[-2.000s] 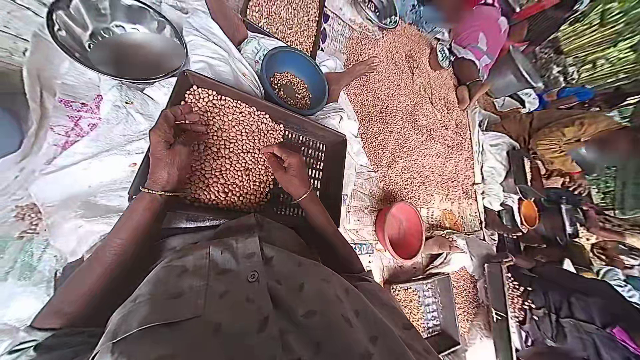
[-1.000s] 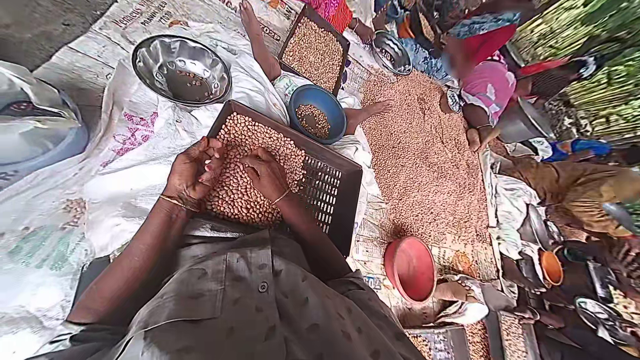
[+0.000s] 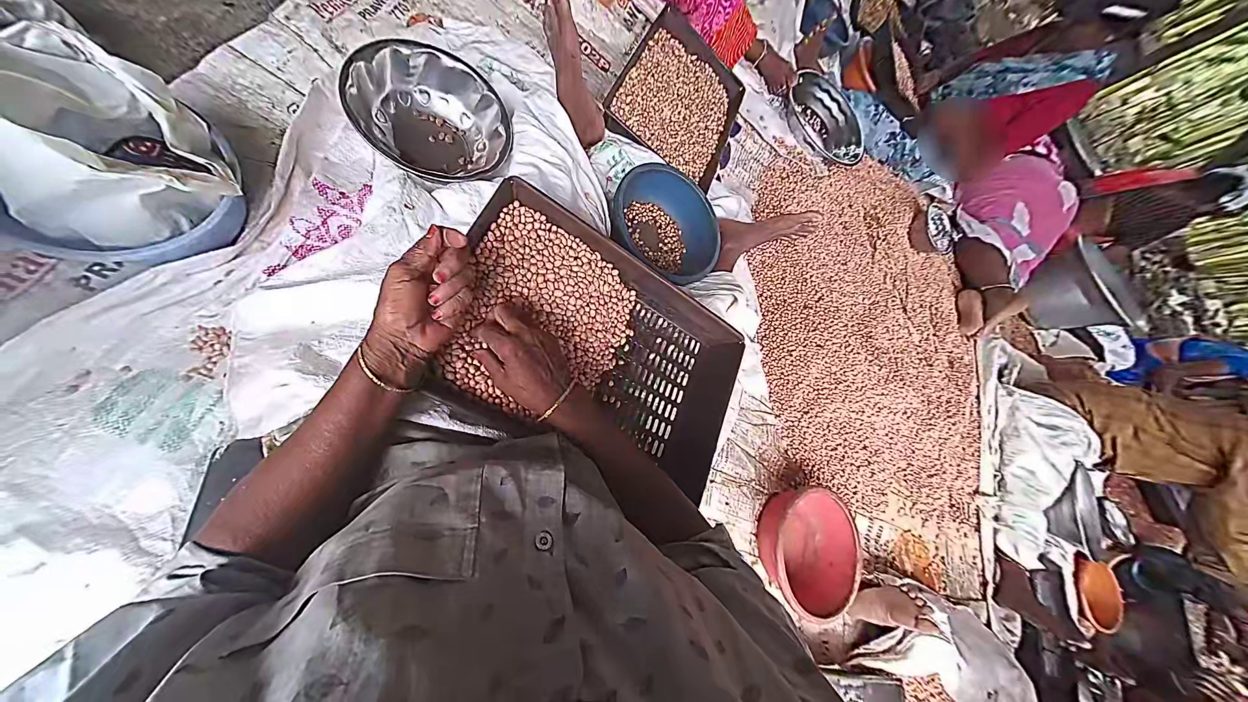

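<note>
A dark plastic crate [image 3: 717, 390] with a slotted bottom lies tilted before my body. Light brown nuts or seeds [image 3: 565, 283] cover its left and middle part, and bare slots show at its right. My left hand [image 3: 417, 307] is raised over the crate's left edge with its fingers curled inward; whether anything lies in the palm is hidden. Palm down, my right hand [image 3: 522, 359] touches the pile with bent fingers, and its fingertips are partly hidden. A blue bowl [image 3: 697, 229] with some of the same pieces stands against the crate's far side.
Beyond the crate's left corner is a steel bowl [image 3: 478, 127] holding a few pieces. A red basin [image 3: 814, 551] stands at the right, near a wide spread of nuts or seeds [image 3: 868, 361]. Another filled crate [image 3: 721, 156] lies farther off. Several people sit around, one foot [image 3: 780, 226] beside the blue bowl.
My right hand has moved left over the pile, closer to my left hand, which has curled more. The view has shifted left, bringing in a bag in a blue tub.
</note>
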